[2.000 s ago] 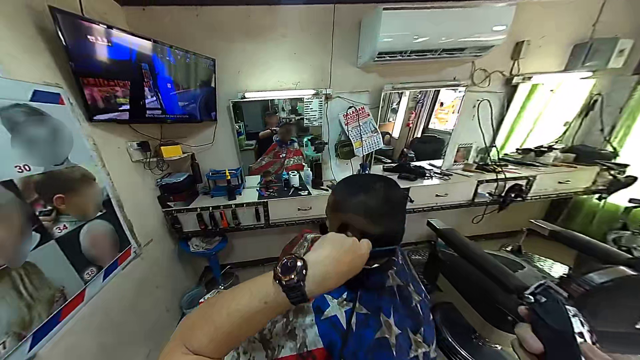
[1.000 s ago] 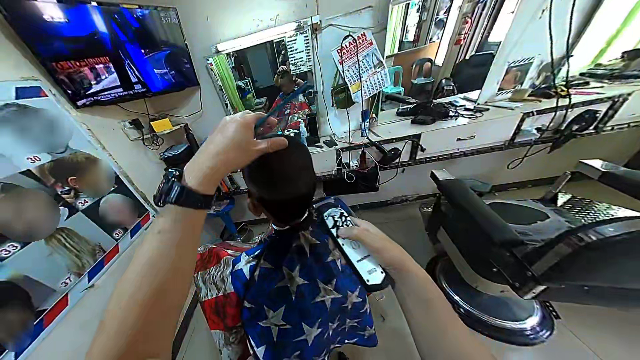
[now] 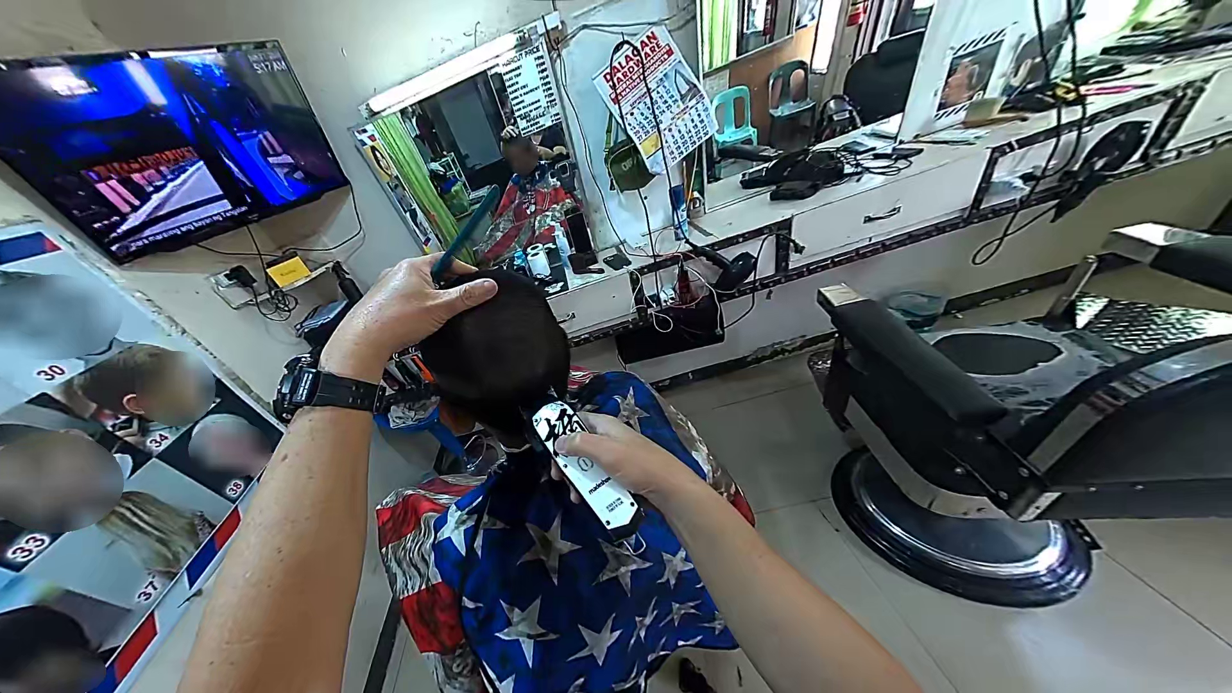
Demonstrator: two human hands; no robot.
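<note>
A seated person with short dark hair (image 3: 505, 346) has their back to me and wears a barber cape (image 3: 577, 577) with stars and stripes. My left hand (image 3: 409, 308), with a black watch on its wrist, rests on the upper left of the head and holds a blue-green comb (image 3: 469, 231), which sticks up past the fingers. In my right hand (image 3: 621, 457) is a white and black hair clipper (image 3: 587, 472); its blade end is at the lower back of the head, by the nape. The clipper's tip is partly lost against the dark hair.
A black barber chair (image 3: 943, 404) stands to the right. Ahead, a white counter (image 3: 866, 217) with drawers carries cables and tools beneath mirrors (image 3: 462, 125). A hair dryer (image 3: 731, 269) hangs at its front. On the left are a haircut poster (image 3: 183, 481) and a wall television (image 3: 173, 144).
The clipper, in my right hand off to the right two seconds ago, is now at the nape. My left hand has moved from beside the head to its top. The view has tilted down.
</note>
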